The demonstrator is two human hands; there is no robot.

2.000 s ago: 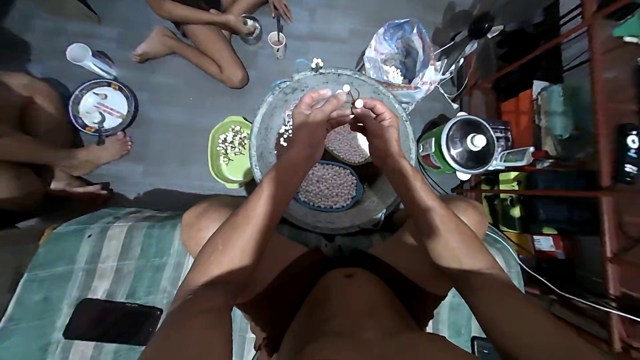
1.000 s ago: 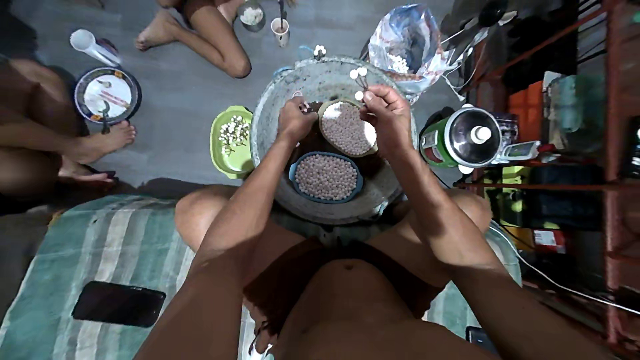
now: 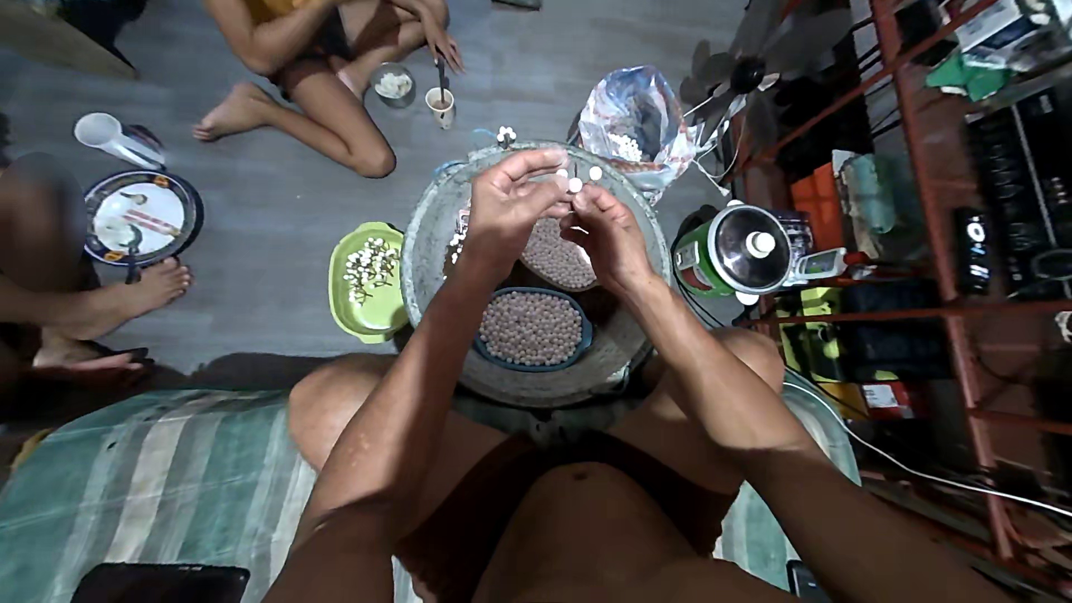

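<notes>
Both hands meet above the far part of a large round grey tub (image 3: 419, 289). My left hand (image 3: 515, 201) pinches toward a small cluster of white balls (image 3: 575, 184) on thin dark stems, its fingertips beside them. My right hand (image 3: 611, 230) has its fingertips closed on the same cluster, just below and right. Under the hands, an oval container of pale beads (image 3: 559, 255) is partly hidden. Nearer me sits a blue oval basket (image 3: 586, 335) full of similar pale beads. More white pieces show behind my left wrist. A few white balls (image 3: 506, 134) sit at the tub's far rim.
A green tray (image 3: 381, 314) of stemmed white balls lies left of the tub. Behind right stand a plastic bag (image 3: 641, 109) and a fan (image 3: 745, 75); a rice cooker (image 3: 749, 251) is at right. Two people sit left and far left, near a plate (image 3: 193, 222) and paper cup (image 3: 440, 105).
My left hand was low over the tub's left part one second ago; it has moved up and right to meet my right hand at the white balls. My right hand has moved slightly left.
</notes>
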